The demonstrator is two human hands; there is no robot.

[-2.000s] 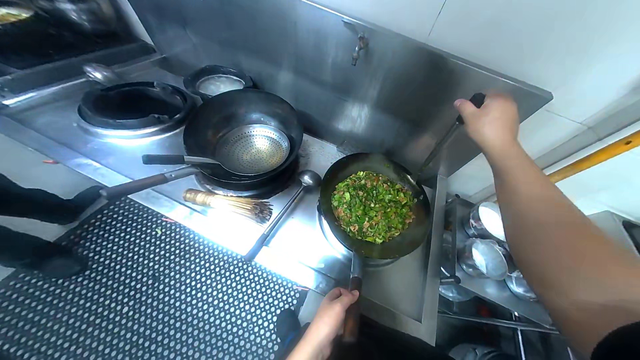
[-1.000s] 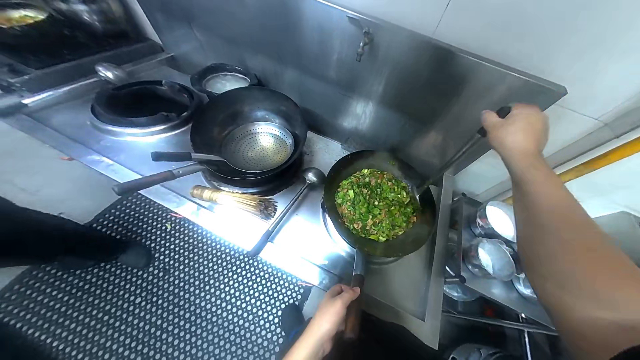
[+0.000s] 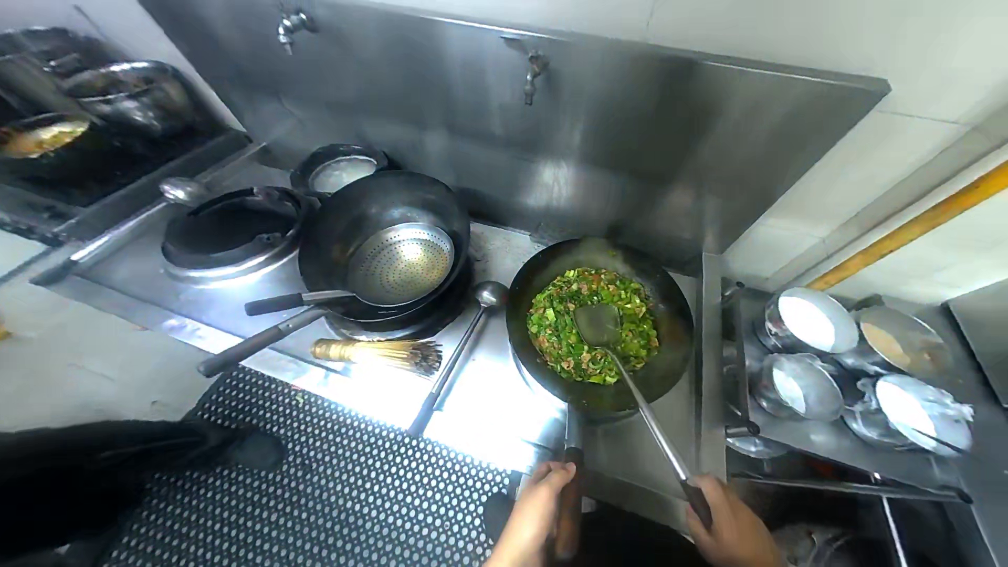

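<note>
My left hand (image 3: 543,504) grips the wooden handle of a black wok (image 3: 679,370) on the right burner. Chopped green vegetables mixed with small brownish pieces (image 3: 563,315) fill the wok's middle. In my right hand (image 3: 724,520) is the dark handle of a metal wok spatula (image 3: 650,413), whose flat blade rests on the greens. Left of this wok lies a steel ladle (image 3: 490,295) on the stove top, beside a bamboo wok brush (image 3: 378,354). A second black wok (image 3: 339,213) holds a perforated strainer (image 3: 402,264).
A steel backsplash (image 3: 630,134) with taps (image 3: 535,75) rises behind the stove. Metal bowls of ingredients (image 3: 803,386) stand on a rack at right. Another burner (image 3: 236,232) and a long ladle (image 3: 181,191) are at left. A person's dark-clothed leg (image 3: 134,457) stands on the lower left.
My right hand has come down from the upper right to near the wok's handle, and the spatula now reaches into the greens from the near side. My left hand keeps its hold.
</note>
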